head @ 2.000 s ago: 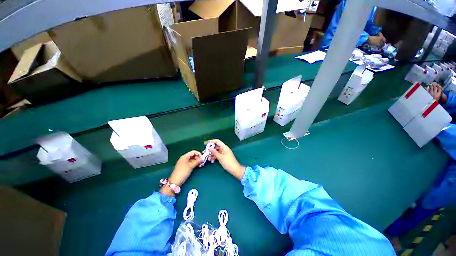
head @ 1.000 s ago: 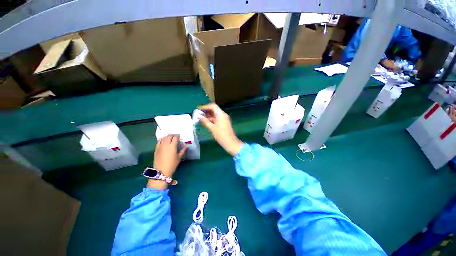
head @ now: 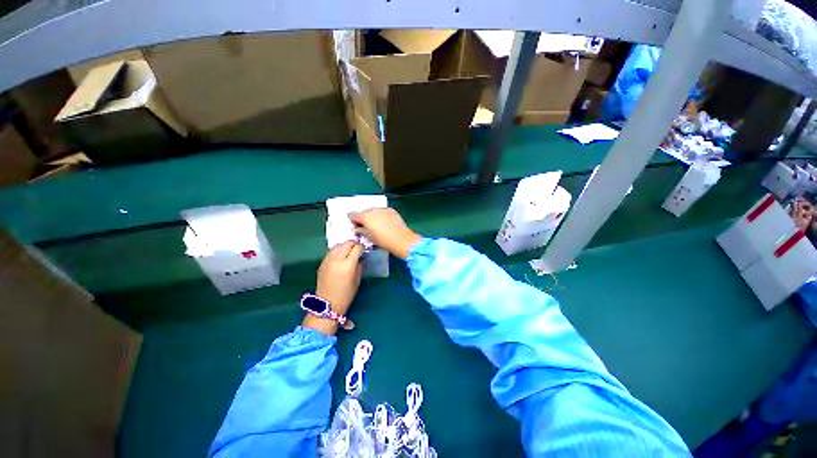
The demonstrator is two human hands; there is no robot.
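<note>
A small white box (head: 344, 207) stands on the conveyor in front of me, partly hidden by my hands. My left hand (head: 342, 275) holds its near side. My right hand (head: 383, 229) is at its open top, fingers pointing down into it. Whether the cable is still in my right fingers is hidden. A coiled white cable (head: 358, 365) lies on the green bench, beside a tangled pile of white cables (head: 381, 431) with clear plastic at the bottom of the view.
More white boxes stand on the conveyor, left (head: 235, 259) and right (head: 532, 215). A grey-white post (head: 618, 143) crosses the right side. Brown cartons (head: 430, 125) stand behind. A brown panel (head: 63, 358) is at left. A coworker's hand is by larger red-striped boxes (head: 769, 255) at right.
Both hands have met at the box; my right hand moved from beside it with the cable to its top. The row of boxes has shifted right.
</note>
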